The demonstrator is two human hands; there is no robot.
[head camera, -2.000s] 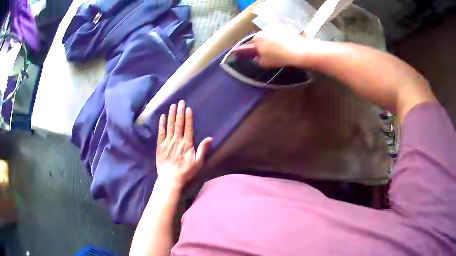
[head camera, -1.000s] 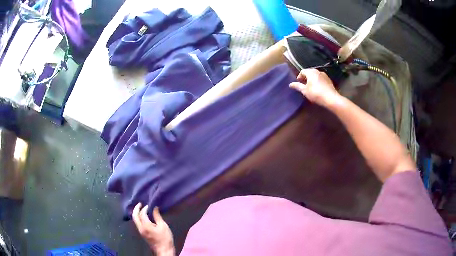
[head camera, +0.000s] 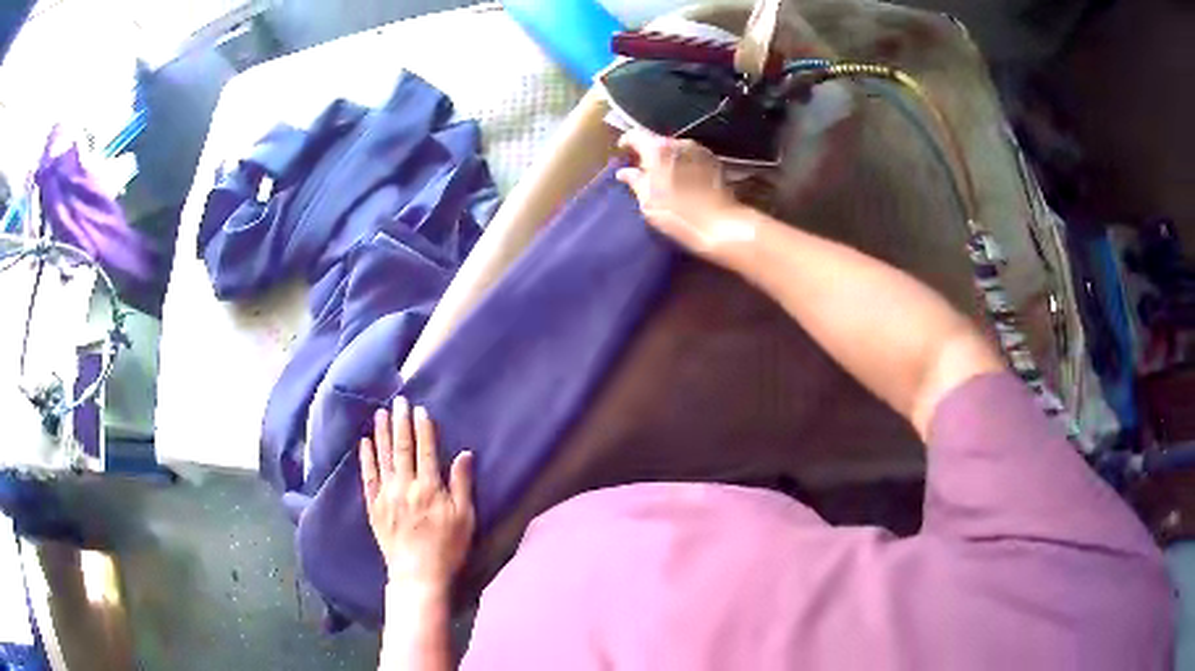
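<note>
A purple-blue jacket (head camera: 354,262) lies over the pressing table, bunched at the left. Its sleeve (head camera: 550,315) runs flat and diagonally over the tan padded form (head camera: 505,249). My left hand (head camera: 419,492) lies flat, fingers spread, on the cloth near the sleeve's lower left end. My right hand (head camera: 679,190) is at the sleeve's upper end, fingers bent onto the cloth edge; whether it pinches the edge is hidden. The steam iron (head camera: 688,105), dark plate and dark red handle, stands just beyond my right hand, untouched by the left.
The braided hose (head camera: 924,112) curves from the iron down the table's right side. A pale strap (head camera: 758,37) rises from the iron. A blue strip (head camera: 570,37) lies at the far edge. Purple cloth (head camera: 92,216) hangs at the far left.
My right hand left the iron's handle earlier and now rests at the sleeve's upper end. My left hand has moved from the jacket's lower edge up onto the cloth. The view has shifted.
</note>
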